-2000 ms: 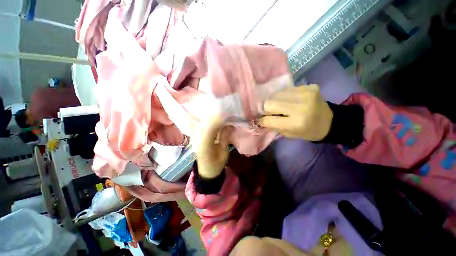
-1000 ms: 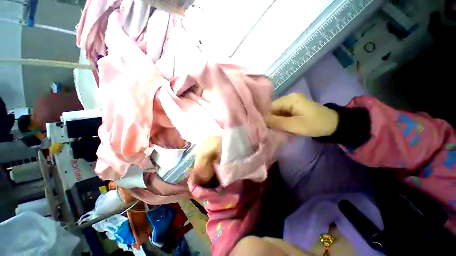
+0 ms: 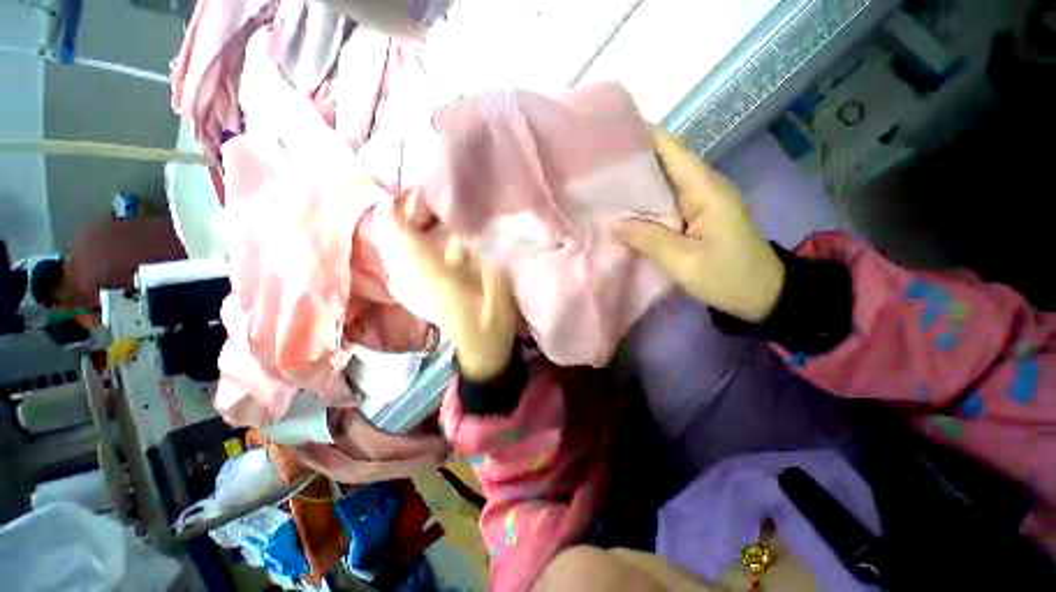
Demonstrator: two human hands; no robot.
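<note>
The pink garment lies in a bulky heap over the table and its edge. A seamed part with a whitish patch is raised and spread between my hands. My right hand grips its right edge between thumb and fingers. My left hand is at its left edge with curled fingers and holds the cloth there; some fingertips are blurred or hidden by folds.
The white table has a ruler-marked front edge running diagonally. Another sewing machine, a white plastic bag and blue items are at the left. Lilac cloth covers my lap.
The seamed part, bunched lower down a second ago, is now lifted and opened out flatter. My left hand has moved up and shows more. My right hand now holds the cloth's right edge.
</note>
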